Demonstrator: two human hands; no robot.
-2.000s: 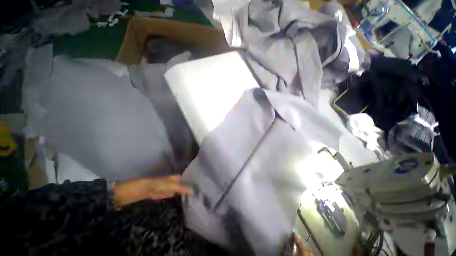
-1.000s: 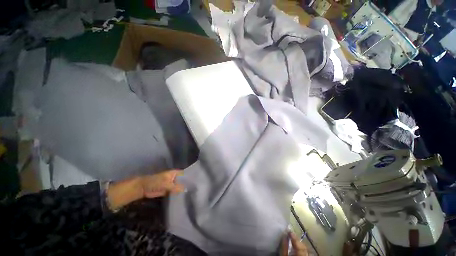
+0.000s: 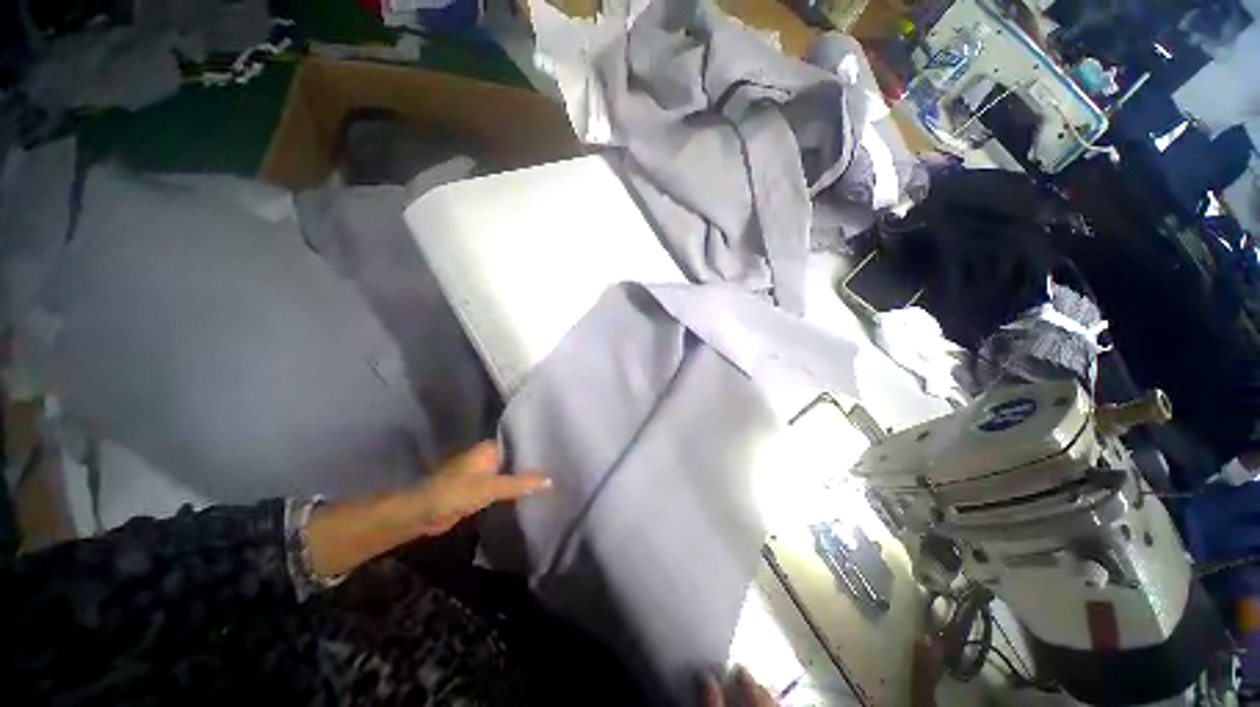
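Observation:
The grey garment panel [image 3: 691, 456] lies over the white bed [image 3: 553, 242] and hangs towards my lap, with a dark seam running slantwise along it. My left hand [image 3: 449, 500] is at the panel's left edge, its thumb and forefinger apart and its fingertips over the cloth. My right hand [image 3: 743, 688] shows only as fingertips at the bottom edge, by the panel's lower right side; the rest is cut off. The cream-white sewing machine [image 3: 1029, 463] stands to the right. Its needle area is lost in glare.
A bent-wire frame [image 3: 832, 409] is beside the needle area. Reddish-handled snips are not clear. A heaped grey garment bundle [image 3: 719, 138] lies at the far end, a black cloth pile [image 3: 981, 235] and tied bundle [image 3: 1046, 336] beyond the machine. A cardboard box [image 3: 297, 131] and grey cut pieces [image 3: 207, 332] are left.
The view has shifted, moving the machine and bundle left in the picture. The panel's upper edge has folded over more. My left hand's fingers have straightened over the cloth. My right hand shows lower and further left.

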